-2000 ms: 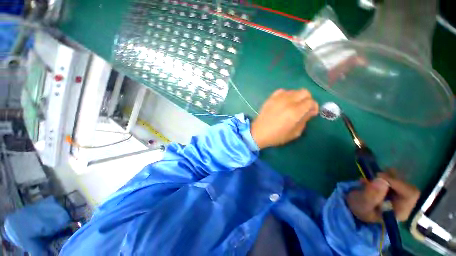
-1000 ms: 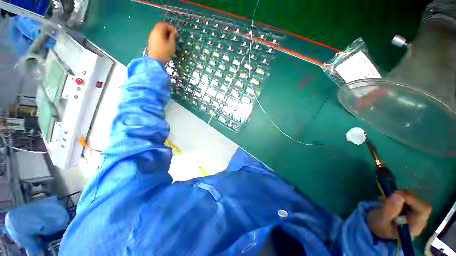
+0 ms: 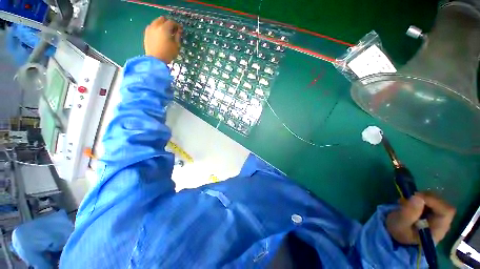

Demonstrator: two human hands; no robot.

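My right hand (image 3: pixel 421 218) holds the soldering iron (image 3: pixel 402 178), its dark tip at the right edge of the white round pad (image 3: pixel 372 135). No part can be made out on the pad. My left hand (image 3: pixel 162 39) is at the far left end of the clear blister tray (image 3: pixel 226 68), fingers bent down over its pockets; whether it grips a part is hidden. The tray's pockets hold small silvery parts. The thin solder wire (image 3: pixel 295 137) lies loose on the green mat, its end left of the pad.
The clear fume hood rim (image 3: pixel 416 113) stands beyond the pad, with a white-labelled clear bag (image 3: pixel 371 63) beside it. Red wires (image 3: pixel 300 48) cross the tray's far edge. A metal-framed tray (image 3: pixel 467 252) is at the lower right. A white machine (image 3: pixel 84 115) stands left of the bench.
My left hand left the pad, let go of the solder wire and reached the blister tray's far left end, shifting slightly left lately. The iron stays by the pad.
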